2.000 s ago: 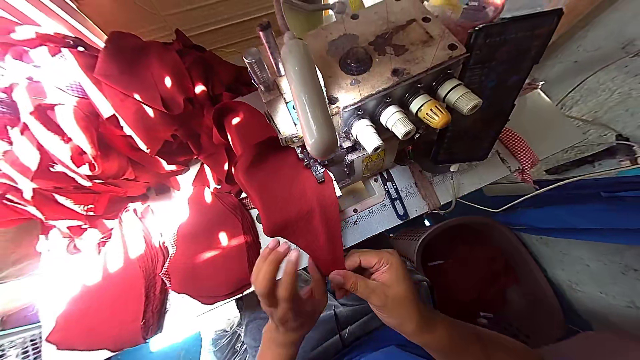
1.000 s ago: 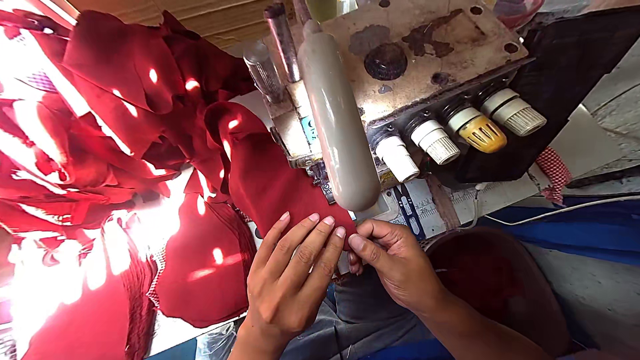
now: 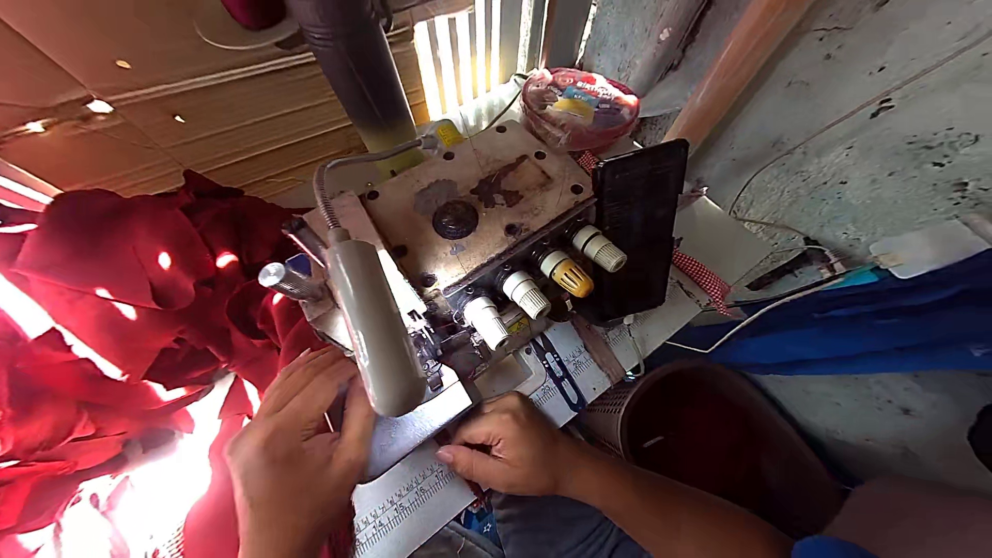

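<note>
An overlock sewing machine [image 3: 473, 209] with white and yellow tension knobs stands at the centre, a grey lamp head [image 3: 378, 333] over its needle area. My left hand [image 3: 302, 449] is at the left side of the machine's metal plate, fingers partly bent; what its fingertips touch is hidden behind the lamp. My right hand [image 3: 508, 446] is curled at the plate's front edge, above the printed measuring tape [image 3: 411, 496]; a bit of dark red material shows under it, and its grip is unclear. Red fabric pieces [image 3: 116, 287] are heaped at the left.
Thread snips [image 3: 559, 372] lie right of the plate. A black phone or tablet [image 3: 639, 232] leans on the machine's right side. A brown plastic bin [image 3: 697, 434] stands at lower right, near blue cloth [image 3: 876, 318]. A plastic-wrapped red bundle [image 3: 580, 108] is behind the machine.
The red piece that both hands held on the plate no longer shows there. My left hand has moved to the left side of the plate. The view has shifted, showing more behind the machine.
</note>
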